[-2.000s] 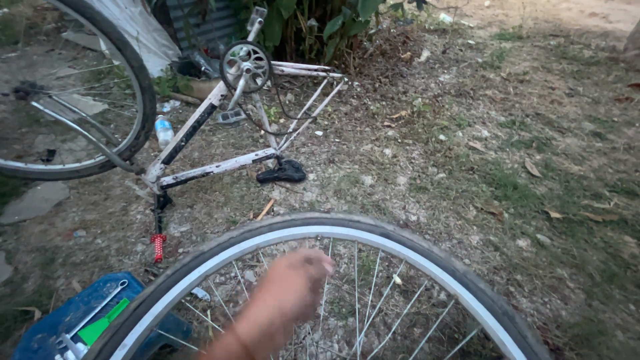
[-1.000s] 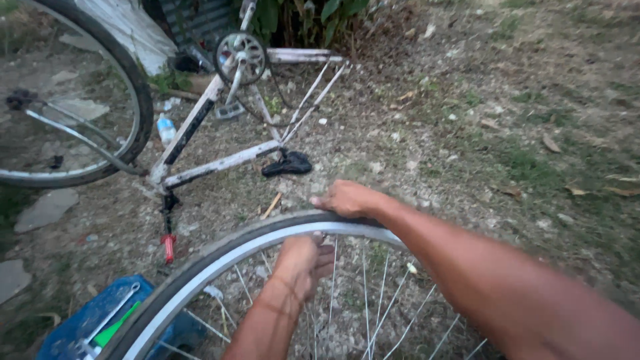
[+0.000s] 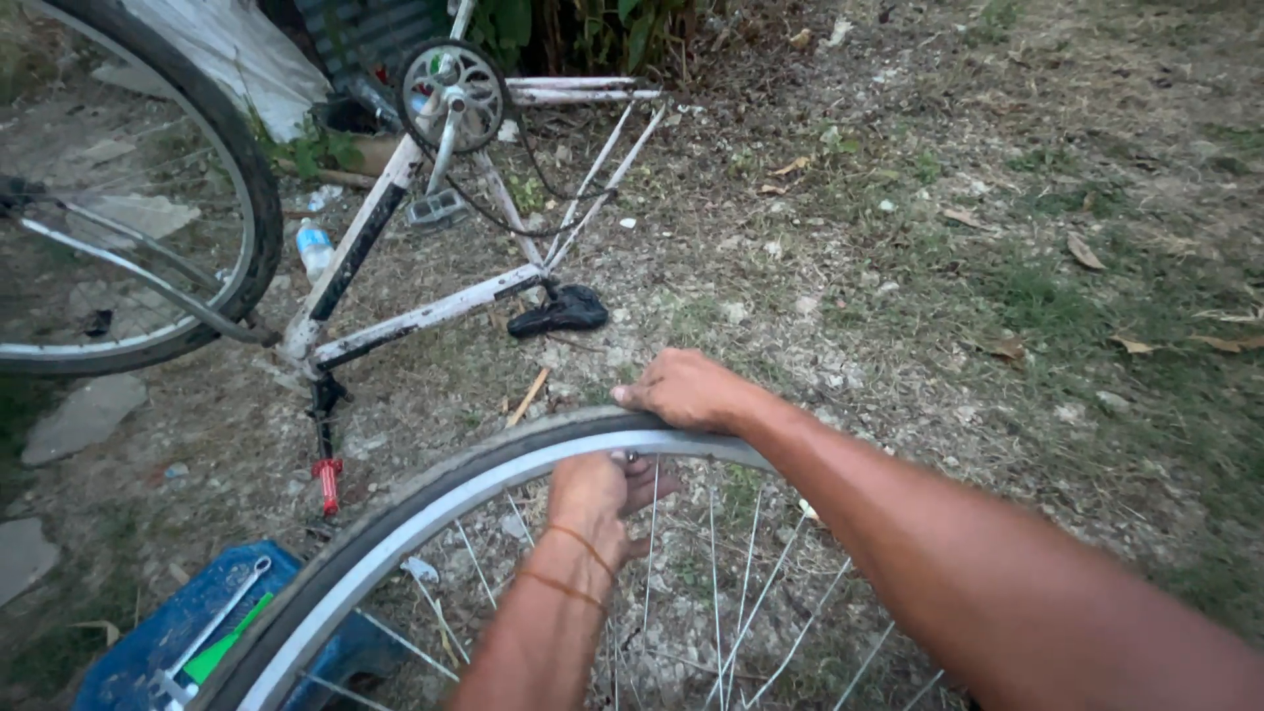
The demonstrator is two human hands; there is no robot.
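Note:
A bicycle wheel with a black tire [image 3: 472, 462] and a silver rim [image 3: 395, 524] stands close in front of me. My right hand [image 3: 681, 388] is closed over the top of the tire from outside. Just inside the rim is my left hand [image 3: 607, 494], its fingertips at a small valve stem [image 3: 631, 456] and its other fingers spread behind the spokes; whether it pinches the stem is unclear. Two thin orange bands circle my left wrist. Beyond the wheel rests an upside-down white bicycle frame [image 3: 434, 314], its black saddle [image 3: 560, 310] on the ground.
At lower left, a blue plastic stool or box [image 3: 138, 647] carries a combination wrench [image 3: 222, 612] and a green object [image 3: 225, 642]. The frame's mounted wheel [image 3: 259, 212] fills the upper left. A plastic bottle [image 3: 314, 249] lies near the frame. Dry leaves and stones dot the ground.
My right hand, out of view two seconds ago, has come onto the tire from the right. My left hand has moved from over the spokes up to the inner rim at the valve.

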